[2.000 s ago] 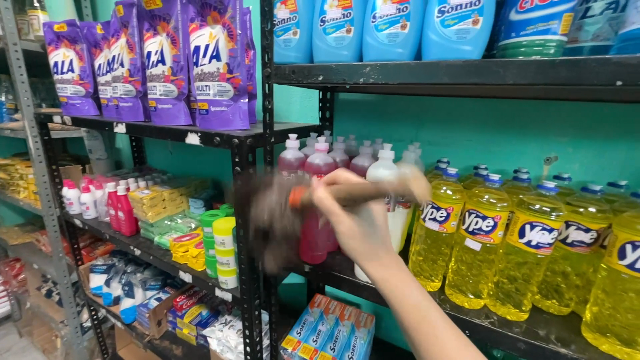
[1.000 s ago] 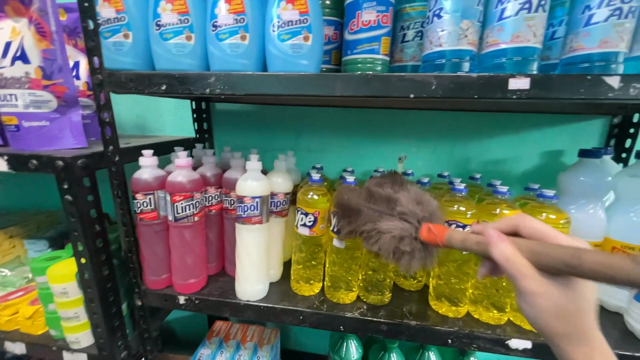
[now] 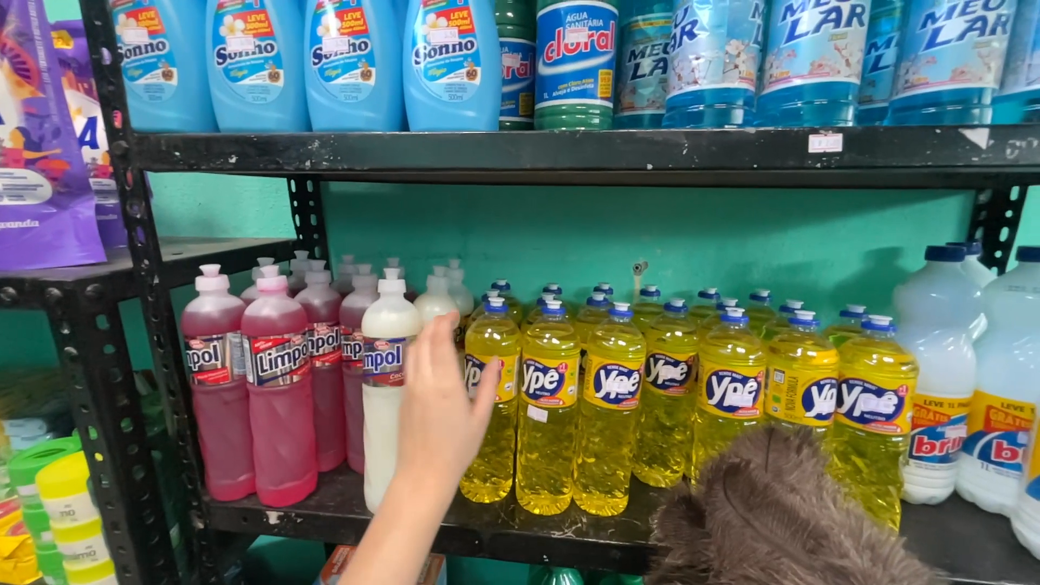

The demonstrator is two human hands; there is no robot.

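Note:
My left hand (image 3: 443,398) is raised in front of the middle shelf, its thumb apart from the fingers and nothing seen in it. It overlaps the right side of a white Limpol dish soap bottle (image 3: 390,439); whether it touches the bottle I cannot tell. Pink Limpol bottles (image 3: 280,431) stand to its left, and yellow Ypê dish soap bottles (image 3: 609,439) in rows to its right. The brown feather duster's head (image 3: 780,512) is at the bottom right, in front of the right-hand Ypê bottles. Its handle and my right hand are out of view.
The black metal shelf edge (image 3: 569,150) runs above, carrying blue Sonno bottles (image 3: 451,65), a Cloral bottle (image 3: 575,65) and Meu Lar bottles (image 3: 812,57). Clear bottles with blue caps (image 3: 934,390) stand at the right. A perforated upright (image 3: 142,244) and purple pouches (image 3: 41,162) are left.
My left hand has come into view by the white bottle. The duster, earlier held by its handle in front of the yellow bottles, is now lower right, and the hand holding it has left the view.

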